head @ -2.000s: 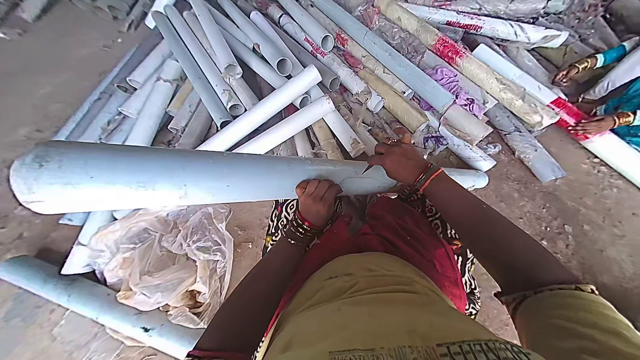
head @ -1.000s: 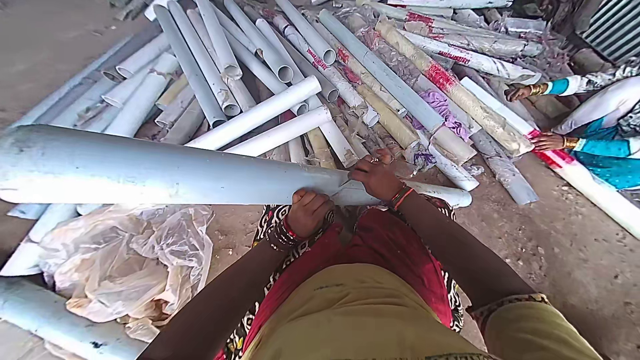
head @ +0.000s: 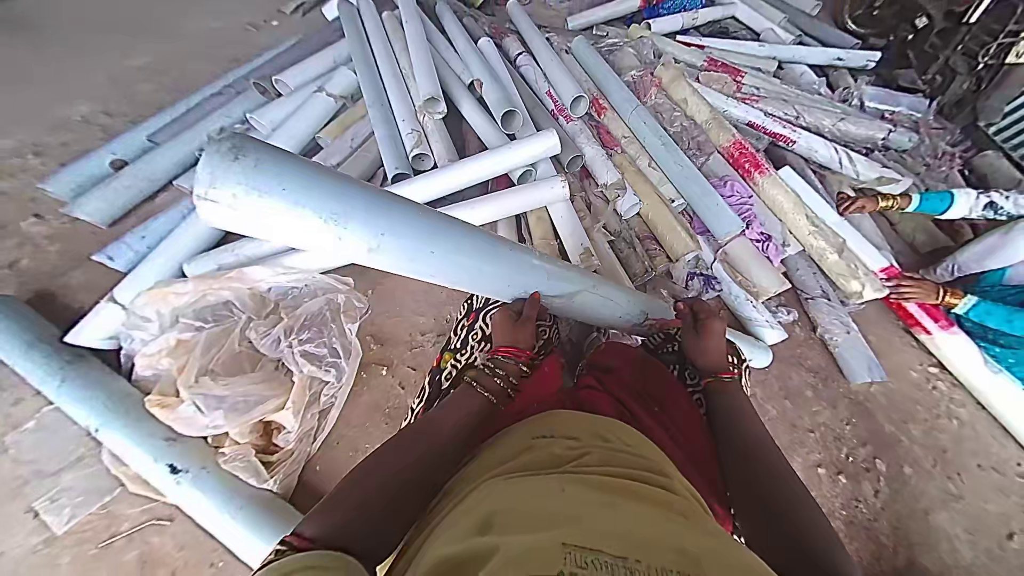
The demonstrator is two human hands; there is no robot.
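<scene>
A long pale blue-grey tube (head: 384,232) lies slanted across my lap, its far end raised toward the upper left. My left hand (head: 516,324) grips its underside near the middle of my lap, thumb against the wall. At the tube's near right end, my right hand (head: 700,332) is closed around the edge; what its fingers pinch there is too small to tell. Part of a white tube end (head: 750,349) shows just right of that hand. Bangles circle both wrists.
Many tubes lie heaped ahead, among them a blue-grey one (head: 656,136). Crumpled clear plastic sheeting (head: 248,360) and another large tube (head: 144,436) are at the left. On the right, a co-worker's hands (head: 916,290) touch a white and red wrapped tube (head: 960,348).
The held tube has swung from nearly level to a slant, its far end now higher in view. My hands have moved apart, the right one to the tube's near end.
</scene>
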